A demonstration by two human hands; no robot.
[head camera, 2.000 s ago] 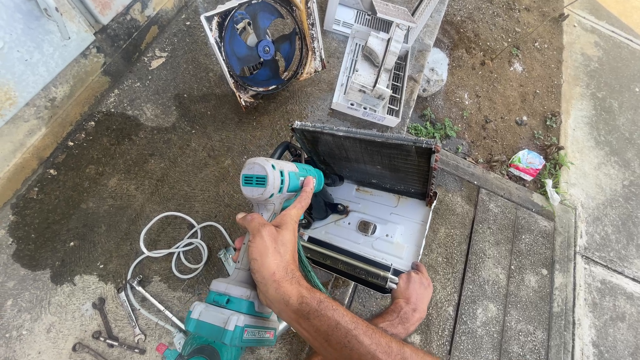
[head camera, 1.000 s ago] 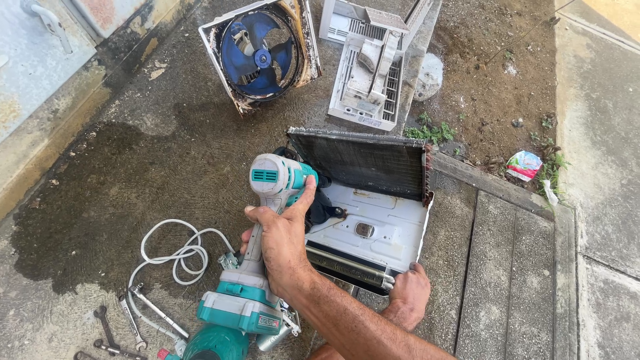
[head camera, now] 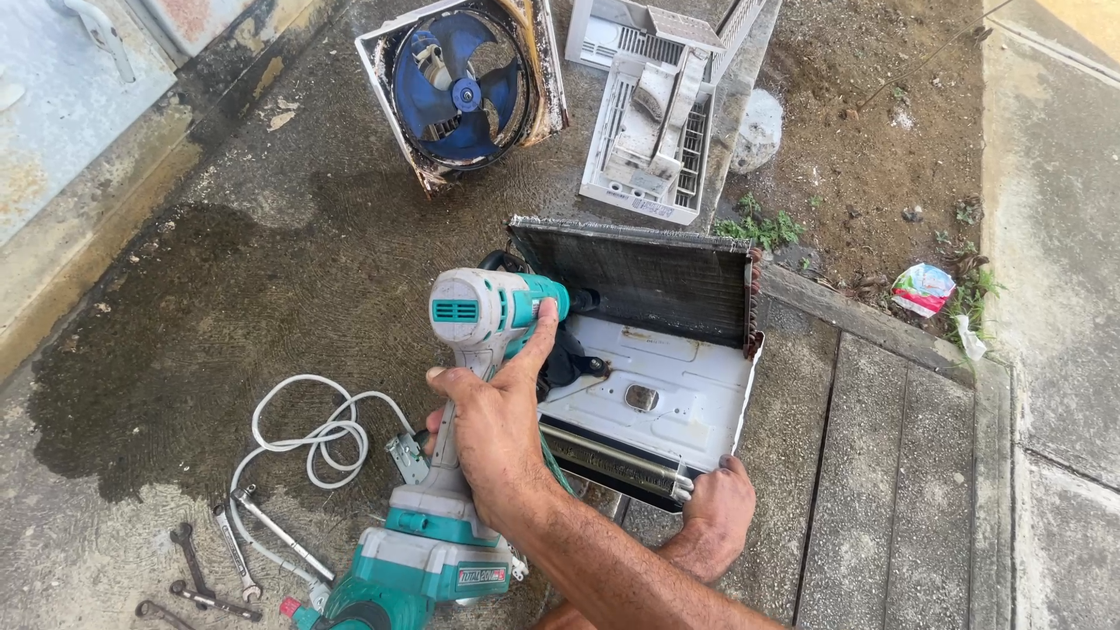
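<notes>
My right hand (head camera: 503, 424) is wrapped around the handle of a green and grey cordless power tool (head camera: 457, 306), its index finger along the front of the tool's head. The tool's black nozzle (head camera: 584, 300) points toward the dark finned coil (head camera: 647, 276) of an opened air conditioner. White sheet metal forms the unit's base pan (head camera: 687, 376), with a second, narrow coil (head camera: 612, 455) along the near edge. Under my right forearm, my left hand (head camera: 722, 507) grips the unit's near right corner; its fingertips are partly hidden.
A blue fan in a rusty housing (head camera: 465, 94) and white plastic grilles (head camera: 647, 131) lie beyond the unit. Several wrenches (head camera: 234, 547) and a coiled white cord (head camera: 337, 433) are at lower left. A concrete ledge (head camera: 875, 324) runs along the right, with a crumpled wrapper (head camera: 923, 289) on soil.
</notes>
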